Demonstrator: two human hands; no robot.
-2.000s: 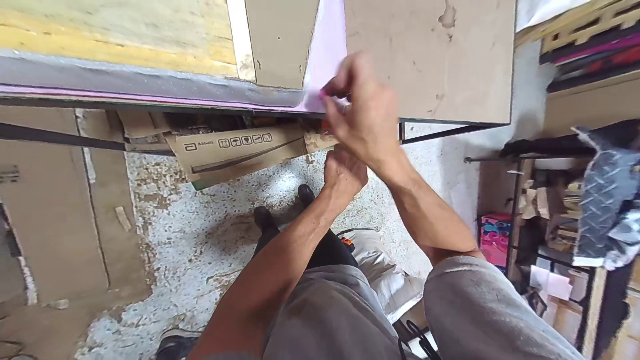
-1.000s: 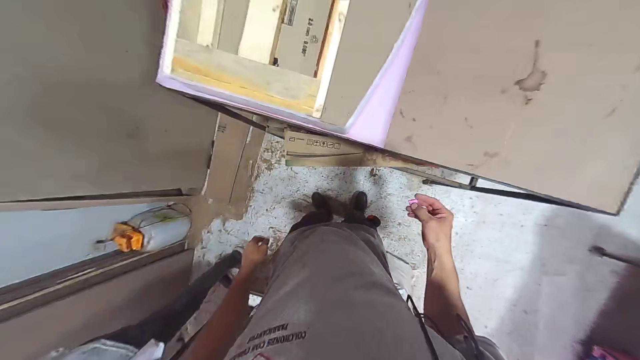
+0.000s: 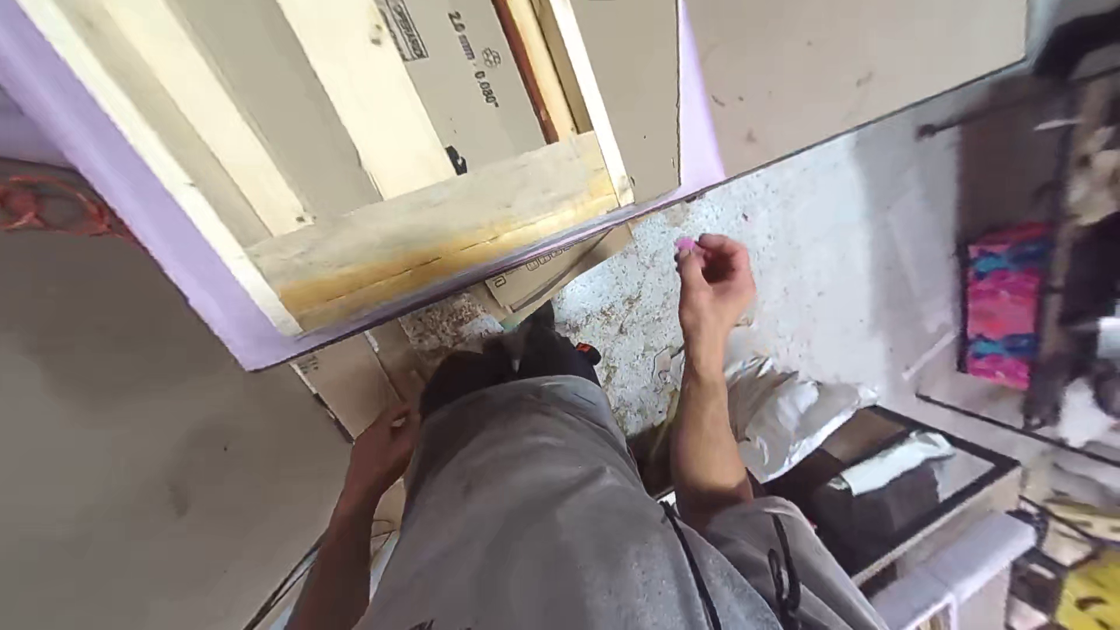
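Note:
My right hand is raised over the floor with a small pink piece pinched between thumb and fingertips; what the piece is cannot be told. My left hand hangs low beside my left hip, its fingers loosely curled, and nothing shows in it. In front of me lies a wooden frame with pale slats, edged with purple sheet material. A cardboard panel covers the part to the right of the slats.
Large brown boards extend at the upper right and at the left. Printed cardboard sticks out under the frame's near edge. A white bag and a dark-edged box stand at my right. A pink and blue bundle is farther right.
Two seconds ago both hands were together at the frame's near edge. They have moved apart, the left down to my side, the right holding the pink piece away from the edge. The view has turned.

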